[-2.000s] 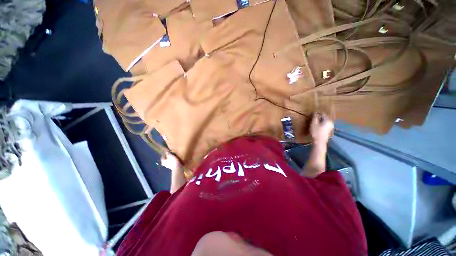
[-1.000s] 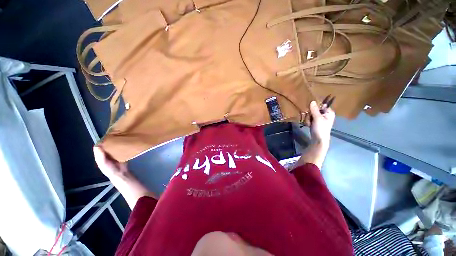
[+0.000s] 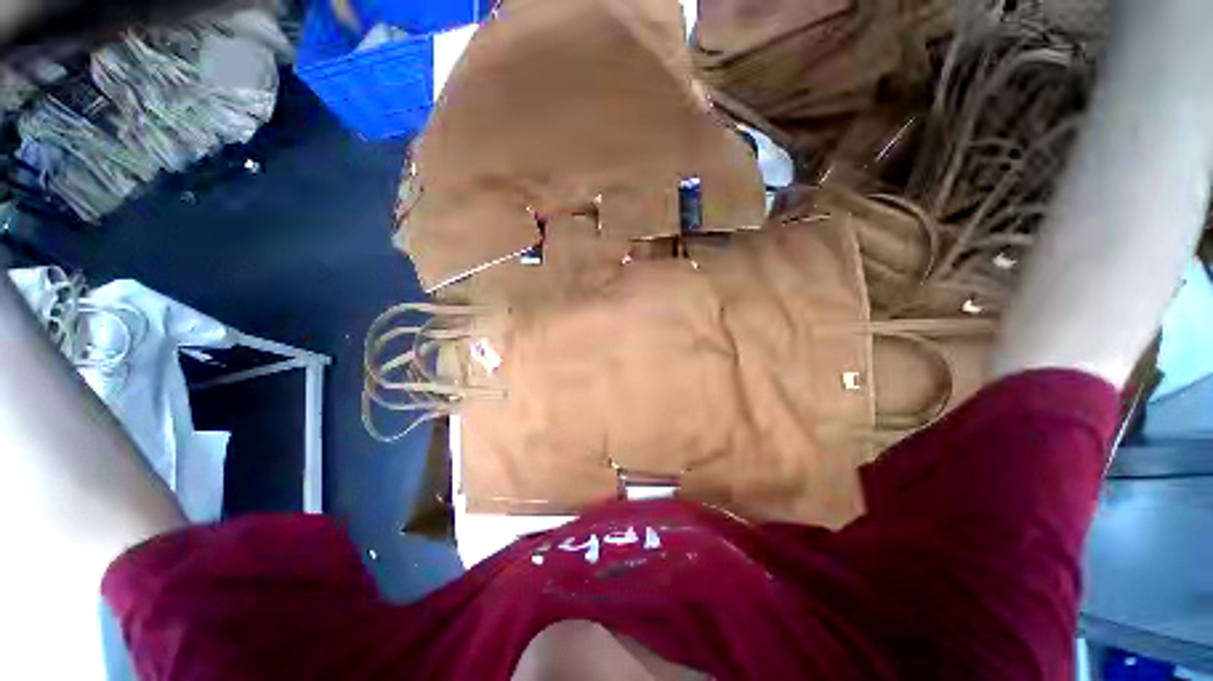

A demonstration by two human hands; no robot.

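A tan-brown tote bag (image 3: 665,386) lies flat in front of me, its closure tab (image 3: 652,482) at the near edge. Looped bag handles (image 3: 412,373) stick out at its left side. A small metal fitting (image 3: 851,381) shows near its right edge. A second tan-brown bag body (image 3: 572,113) lies beyond it, with a dark label (image 3: 690,204) at its near edge. Both my forearms are raised and blurred at the left and right sides. My left hand and my right hand are outside the picture, so what they hold is hidden.
A white table edge (image 3: 512,536) shows under the bags. A blue crate (image 3: 379,73) stands at the top left. A white-covered metal frame (image 3: 315,426) stands at left. Heaped brown bags with handles (image 3: 1004,146) lie at right. Grey-beige bags (image 3: 160,120) are piled at the far left.
Both hands have left the bag and gone out of view, with the arms now raised. The dark cord across the bag no longer shows. The view now takes in the crate.
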